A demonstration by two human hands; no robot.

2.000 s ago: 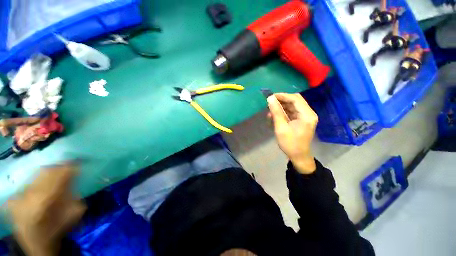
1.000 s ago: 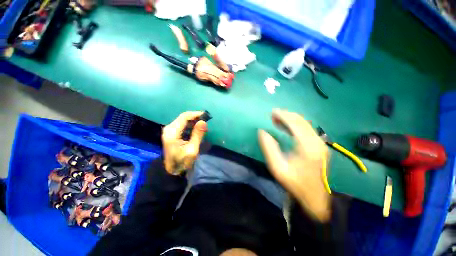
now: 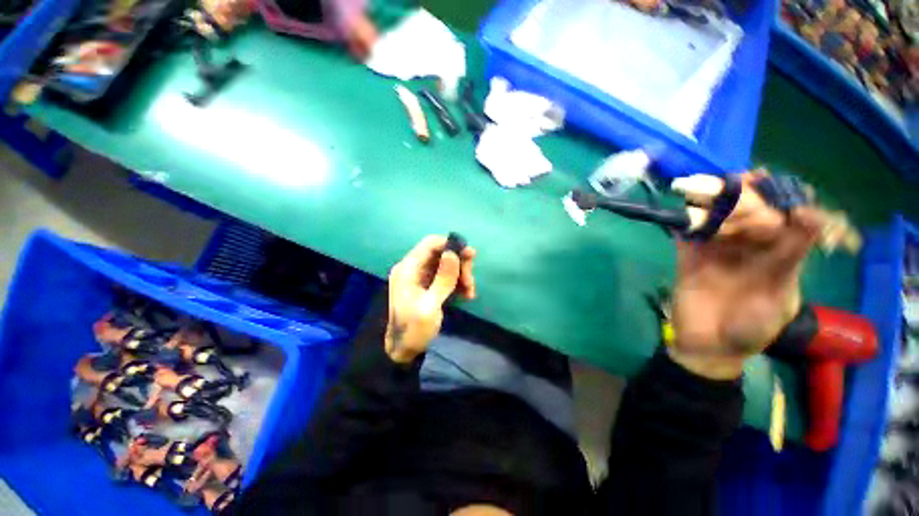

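My left hand [image 3: 427, 292] is over the bench edge, pinching a small black leg part [image 3: 456, 243] between thumb and fingertips; most of the part is hidden in the hand. My right hand [image 3: 734, 292] is raised at the right and holds a figure [image 3: 748, 214]. One black leg of the figure points left over the bench; its upper end is blurred. My right hand and the figure partly cover the white glue bottle [image 3: 621, 171] and the side cutters [image 3: 667, 331].
A red heat gun [image 3: 841, 338] and pale knife [image 3: 777, 414] lie at the right. A deep blue bin [image 3: 50, 264] of figures is at lower left. Crumpled wipes [image 3: 512, 136] and a blue tray [image 3: 645, 123] are beyond. Another person's hand [image 3: 355, 30] shows at the far side.
My right hand has taken hold of the figure that lay on the bench and moved it right. My left hand still pinches the black part. The view has shifted slightly.
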